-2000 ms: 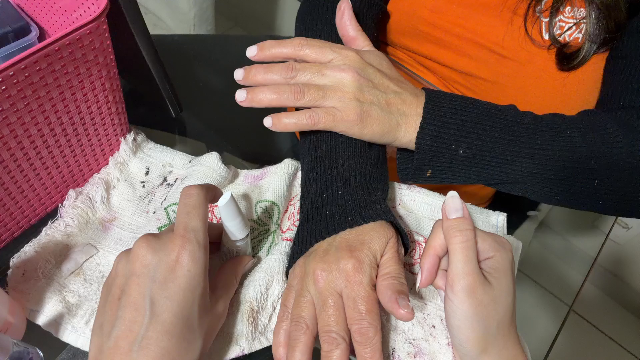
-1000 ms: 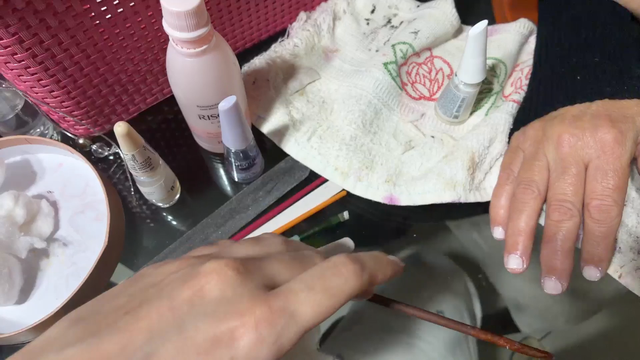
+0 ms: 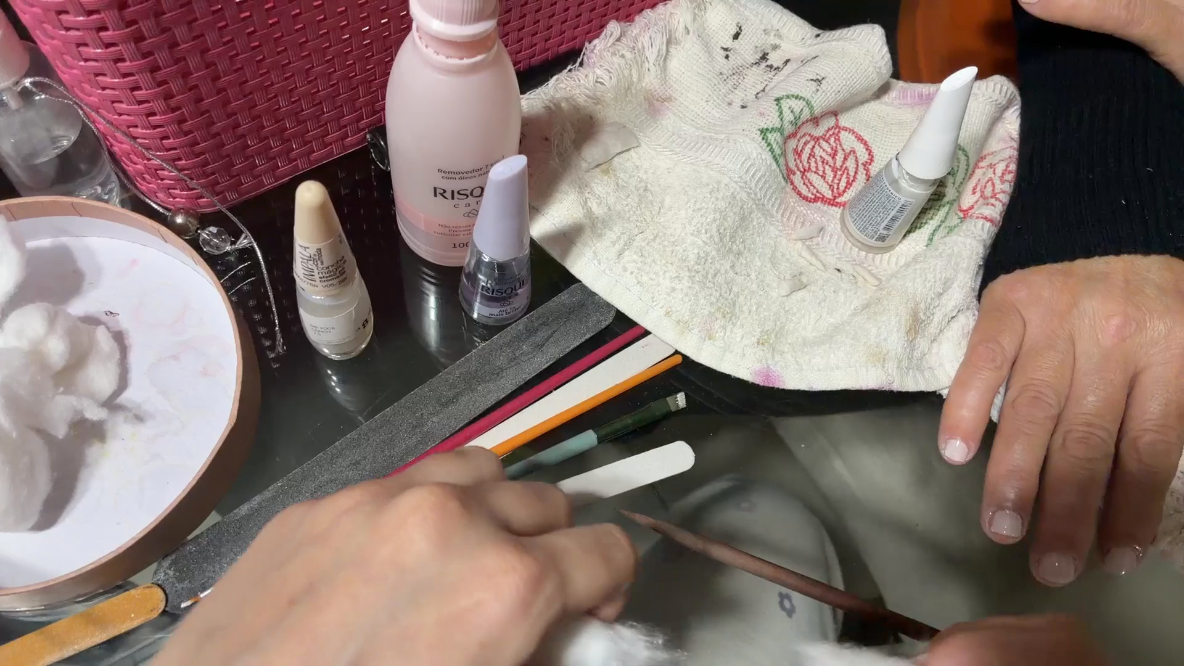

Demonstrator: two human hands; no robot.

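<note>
My left hand (image 3: 425, 564) is at the lower middle, fingers curled, with a tuft of white cotton wool (image 3: 615, 645) under them. At the bottom right edge, my right hand (image 3: 1013, 640) is partly cut off and holds a thin pointed wooden stick (image 3: 786, 575), its tip toward my left hand. More cotton shows beside my right fingers. Another person's hand (image 3: 1078, 388), its nails pale, rests palm down at the right. A clear nail polish bottle (image 3: 893, 205) with a white cap stands on a stained white towel (image 3: 703, 268) embroidered with roses.
A round box (image 3: 242, 388) with cotton wool (image 3: 55, 370) is at the left. Nail files (image 3: 398, 435), thin sticks and a small brush (image 3: 638, 418) lie by my left hand. Behind stand a pink remover bottle (image 3: 453, 120), two polish bottles (image 3: 333, 296) (image 3: 497, 268) and a pink woven basket (image 3: 231, 83).
The view has swung toward the box and files. My left hand was by the white-capped bottle two seconds ago and is now away from it. Cotton wool now shows at both my hands.
</note>
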